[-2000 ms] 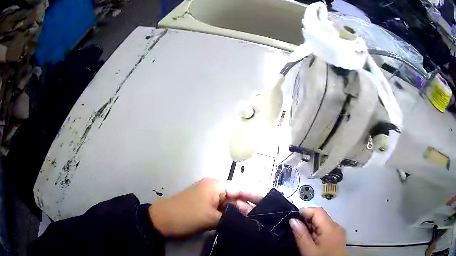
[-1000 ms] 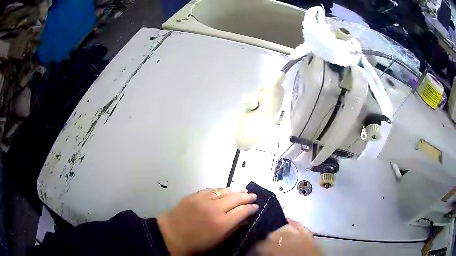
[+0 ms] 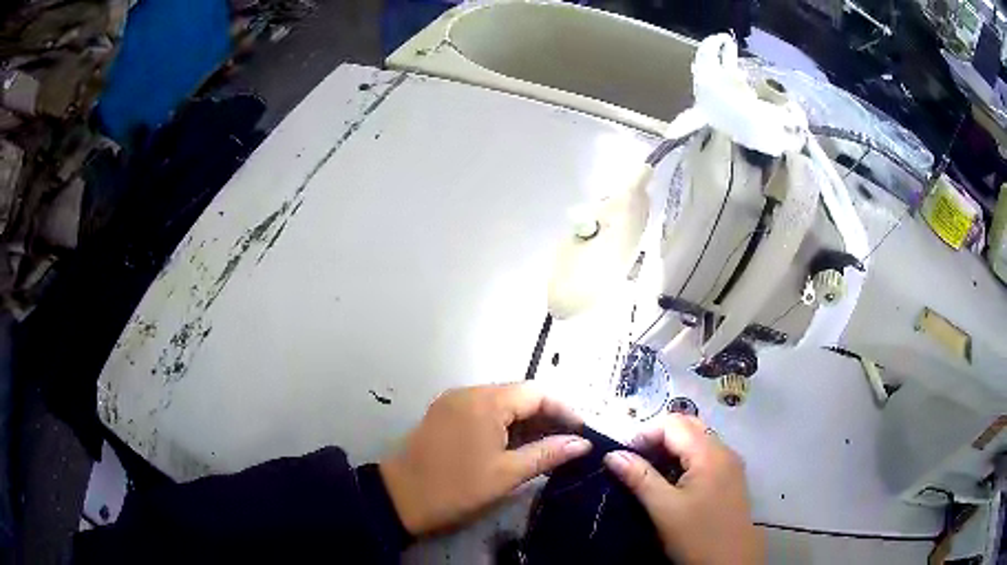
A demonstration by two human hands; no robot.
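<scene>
A dark garment piece (image 3: 591, 513) with thin pale stitch lines hangs over the front edge of the machine table. My left hand (image 3: 480, 452) pinches its upper edge between thumb and fingers. My right hand (image 3: 696, 486) pinches the same edge just to the right, with the two thumbs close together. The cloth is in front of the needle plate (image 3: 643, 381), not under the foot. The lower part of the cloth runs out of the picture.
The cream machine head (image 3: 718, 237) with white cloth ties stands behind my hands. The oval lamp (image 3: 596, 254) is left of it. A cream trough (image 3: 431, 50) lies behind the white table (image 3: 331, 298). A yellow-labelled container (image 3: 952, 213) is at right.
My left hand has gone from lying flat on the cloth to pinching its edge. My right hand has come up beside it, and the cloth's top edge is now held between both.
</scene>
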